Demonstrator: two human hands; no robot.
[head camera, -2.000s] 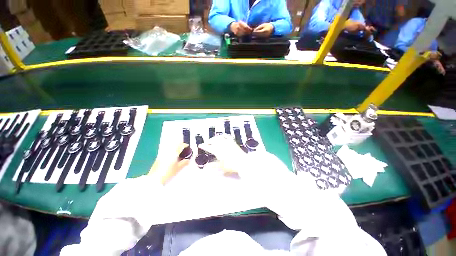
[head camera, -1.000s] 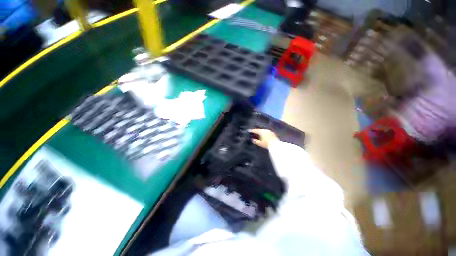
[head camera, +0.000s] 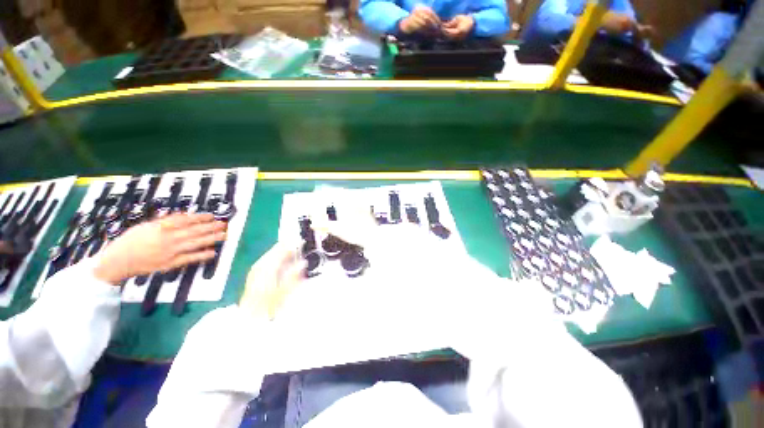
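Note:
Round-faced smartwatches with black straps lie on a white work mat in front of me. Two or more are bunched near the middle; several others lie at its back right. My left hand is at the mat's left side, its fingertips at a dark watch; whether it grips the watch is unclear. My right hand is washed out against the mat right of the bunched watches, so its fingers and anything in them cannot be made out.
Another person's hand reaches over watch rows on a left mat. Right of my mat are a printed film sheet, white box, crumpled wipe and black compartment tray. People in blue work across the line.
The view has swung back from the black trays at the right, where my right hand was reaching. Another person's hand has come in over the left mat. The watches on my mat lie differently.

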